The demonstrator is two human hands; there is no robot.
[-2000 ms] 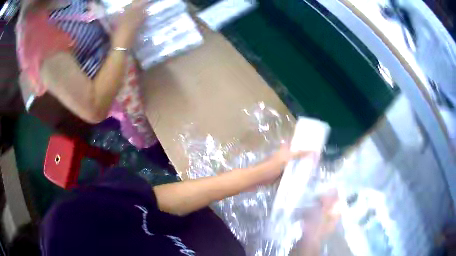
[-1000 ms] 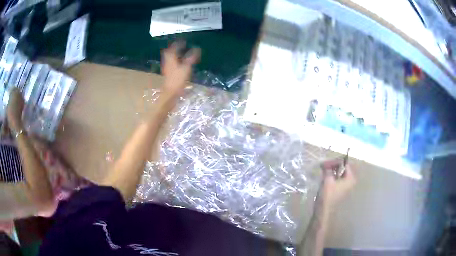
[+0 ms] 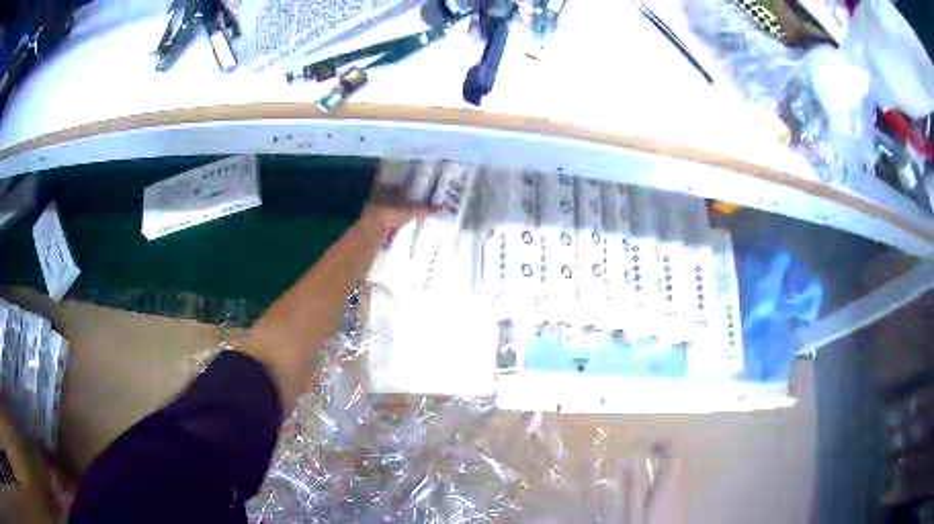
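My left hand reaches over the left end of the boxes, its fingers closed around the far part of a slim white box; blur hides the exact grip. More white printed boxes lie side by side to its right on a pale tray. My right hand is blurred and cut off by the bottom edge; a small dark-tipped tool, seemingly a cutter, sticks up from it. Crinkled clear film scraps lie between my hands on the brown cardboard.
Two single white boxes lie on the dark green surface. A raised white shelf crosses the far side, bearing dark hand tools. Blue plastic is at the right. A co-worker's arm and white boxes are at the left.
The view has swung toward the shelf. My left hand has moved from over the green surface to the left end of the box row. My right hand is lower in the picture.
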